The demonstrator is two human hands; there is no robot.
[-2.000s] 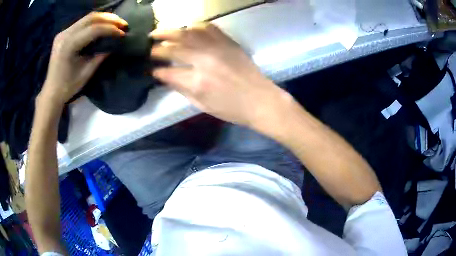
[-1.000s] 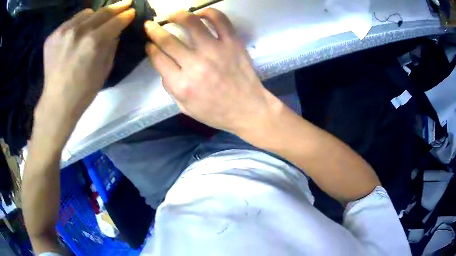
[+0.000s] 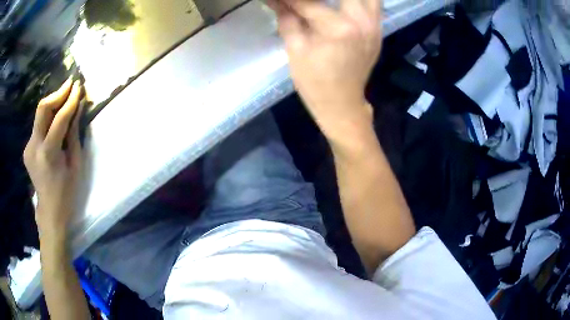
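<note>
Black cloth lies at the far left of the table, dark and partly blurred. My left hand is at its right edge, with thumb and fingertips pinched together on the cloth. The yellowish, brightly lit machine plate is right of my left fingertips, with a dark gap along its near edge. My right hand is at the top edge of the picture over the table, fingers curled and partly cut off. I cannot tell whether it holds anything. The needle area cannot be made out.
The white table has a ruler-like front edge. Black and white fabric pieces are heaped below at the right. Part of a blue plastic basket shows at the lower left. A white crumpled piece is beside my left forearm.
My hands have moved apart: the right one has gone right, away from the plate, and the left one is lower and further left. The view has shifted, showing more of the plate.
</note>
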